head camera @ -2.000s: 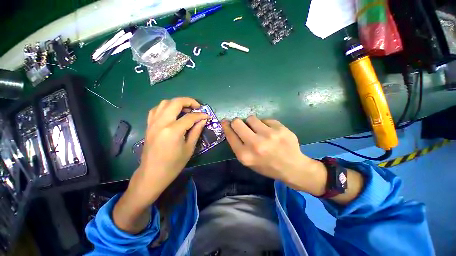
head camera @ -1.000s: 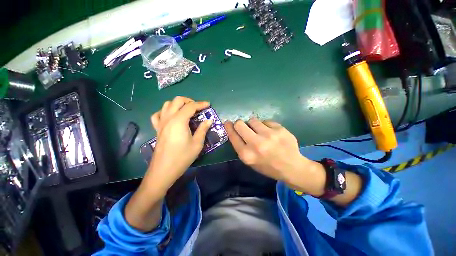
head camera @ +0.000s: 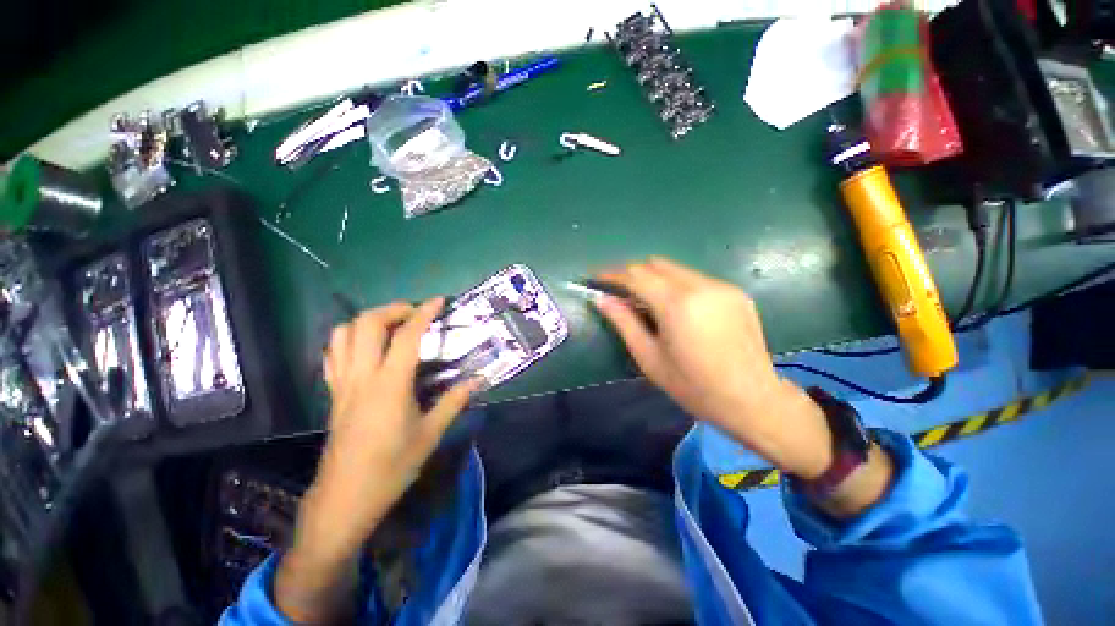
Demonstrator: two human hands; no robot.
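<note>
An open phone mid-frame [head camera: 520, 320], silver-white inside with black strips and a dark rim, lies tilted at the bench's front edge. My left hand [head camera: 389, 397] grips its lower left end between thumb and fingers, which hide that end. My right hand [head camera: 697, 349] is just right of the phone, not touching it. Its fingertips pinch a small thin silver-and-dark item [head camera: 585, 291], too blurred to name. Both hands are bare.
A black phone tray [head camera: 263, 330] stands left. Behind are a bag of screws [head camera: 440, 184], small hooks [head camera: 591, 144], a blue pen [head camera: 526, 73] and a component strip [head camera: 660, 73]. A yellow electric screwdriver [head camera: 899, 263] lies right, its cable near the edge.
My left hand has moved from the phone's upper part to its lower left end, uncovering the camera end. My right hand has moved right, off the phone's edge; the thin item now shows in its fingertips.
</note>
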